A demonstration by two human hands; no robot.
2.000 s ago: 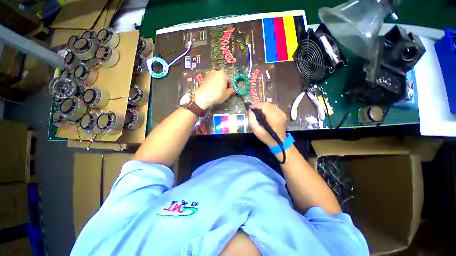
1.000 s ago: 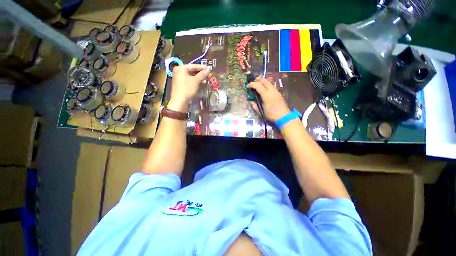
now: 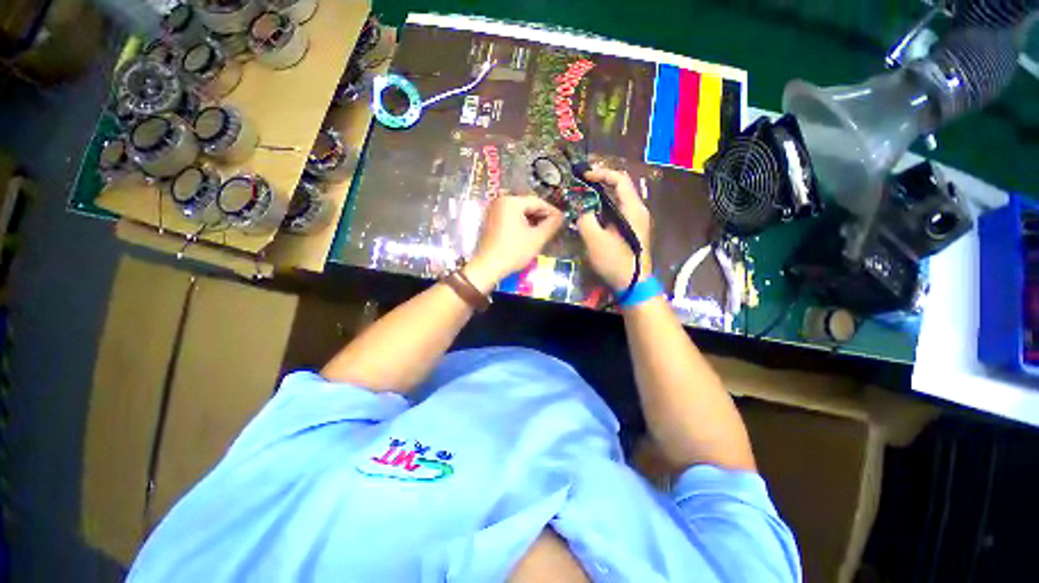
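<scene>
My right hand (image 3: 616, 228), with a blue wristband, holds the black soldering iron (image 3: 621, 216). A green ring circuit board (image 3: 583, 202) shows at its fingertips. My left hand (image 3: 515, 236) is just left of it, thumb and fingertips together; whether they pinch something thin cannot be seen. A round cylindrical component (image 3: 546, 173) with a dark ringed top stands on the glossy printed sheet (image 3: 427, 171), just beyond my hands. Another ring board (image 3: 398, 101) with white lead wires (image 3: 459, 89) lies at the sheet's upper left.
Many round components (image 3: 162, 145) stand on cardboard (image 3: 279, 134) at left. At right are pale-handled cutters (image 3: 708, 278), a black fan (image 3: 746, 172), a translucent fume funnel (image 3: 849, 137), a black boxy unit (image 3: 877, 251), a small round tin (image 3: 828, 326) and a blue bin (image 3: 1008, 285).
My left hand has moved from the ring board at upper left back beside my right hand. The view has turned and shifted. The right hand still holds the iron.
</scene>
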